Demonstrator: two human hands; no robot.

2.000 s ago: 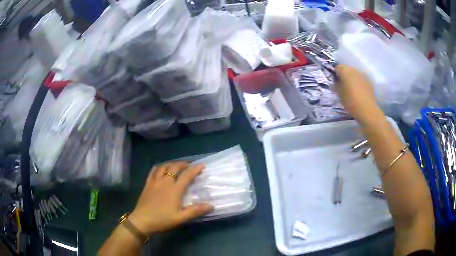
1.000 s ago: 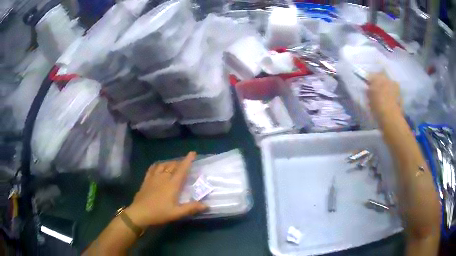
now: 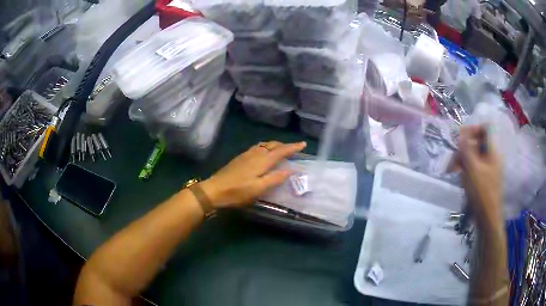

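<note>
A clear packing box (image 3: pixel 317 224) stands on the green bench, with a white liner sheet (image 3: pixel 329 191) over its contents. Silver metal cylinders (image 3: pixel 278 209) show at its front edge. A small printed label (image 3: pixel 299 184) lies on the sheet. My left hand (image 3: pixel 248 176) rests on the box's left part, fingers apart, fingertips near the label. My right hand (image 3: pixel 477 156) is blurred above the white tray's back right. It seems to hold a clear, see-through lid (image 3: pixel 398 143) that reaches left towards the box. A dark and blue slim thing shows at its fingers.
The white tray (image 3: pixel 364 263) holds a few cylinders and a slip. Filled boxes (image 3: pixel 179 54) are stacked behind. A phone (image 3: pixel 85 189), green wrapped item (image 3: pixel 152 159) and black hose (image 3: pixel 99 63) are left. A cylinder bin (image 3: pixel 24 131) is far left; blue baskets (image 3: pixel 518 245) are right.
The view has swung left. My right hand reached from the label bin to the clear pile, then came back with a blurred clear lid. The label now lies on the liner; my left hand stays at the box.
</note>
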